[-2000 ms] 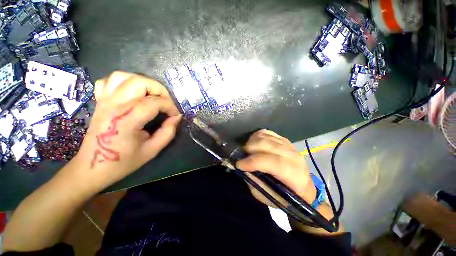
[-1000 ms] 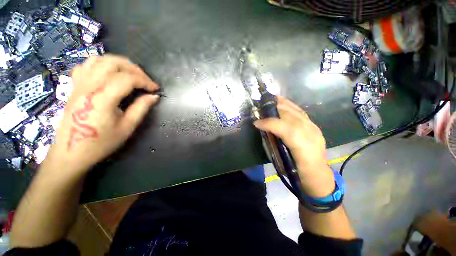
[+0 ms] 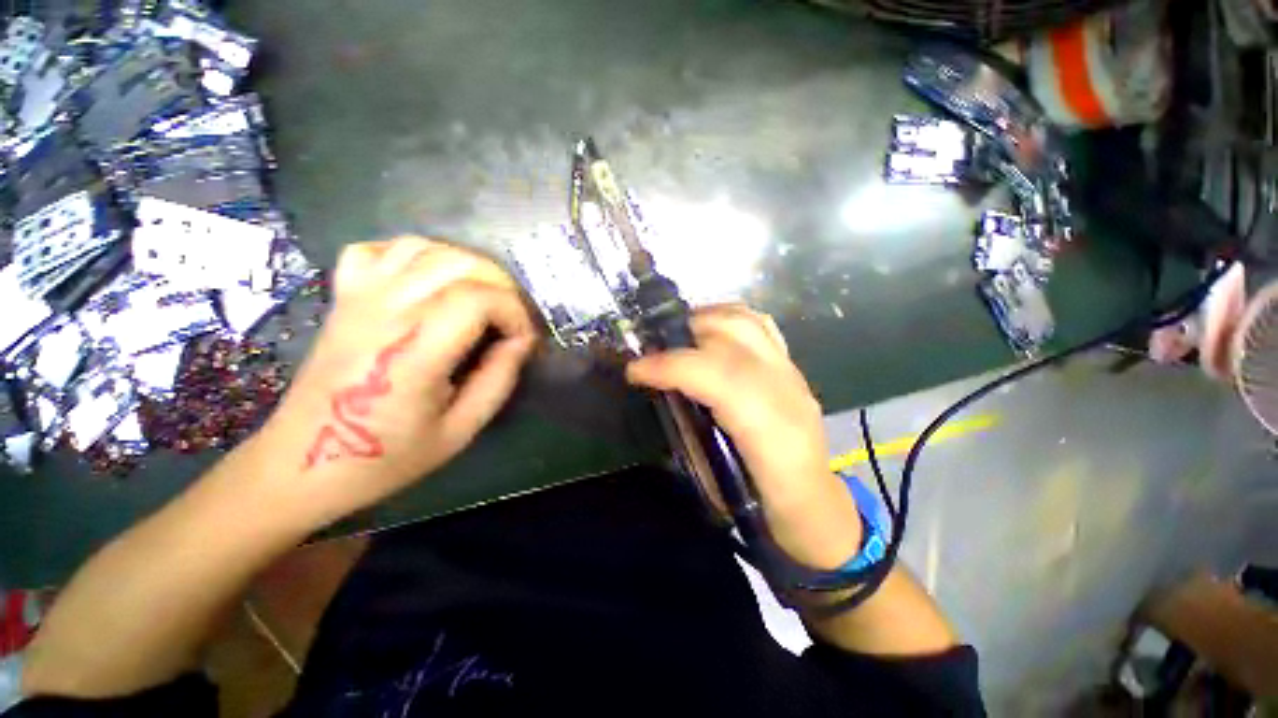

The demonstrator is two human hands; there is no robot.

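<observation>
My right hand [image 3: 750, 407] holds a black pen-like soldering iron [image 3: 656, 297] with a pale metal barrel and a thin metal tube alongside. Its tip points up and away, over small circuit boards [image 3: 561, 281] that lie in the bright glare at mid-bench. My left hand [image 3: 414, 365], bare with red marks on its back, is left of the boards with thumb and forefinger together. Whether something small is pinched between them cannot be told. The black cord [image 3: 911, 470] runs from the iron past my wrist to the right.
A large pile of boards [image 3: 182, 154] lies at the left, with reddish-brown small parts [image 3: 217, 400] below it. A smaller board pile [image 3: 1016, 246] is at the right, near a white roll with an orange band [image 3: 1076, 73]. A pink fan [image 3: 1257, 351] and a person's arm [image 3: 1217, 631] show at far right.
Since a second ago my left hand has moved right, closer to the boards. My right hand with the iron has moved left and slightly down. The view has shifted a little.
</observation>
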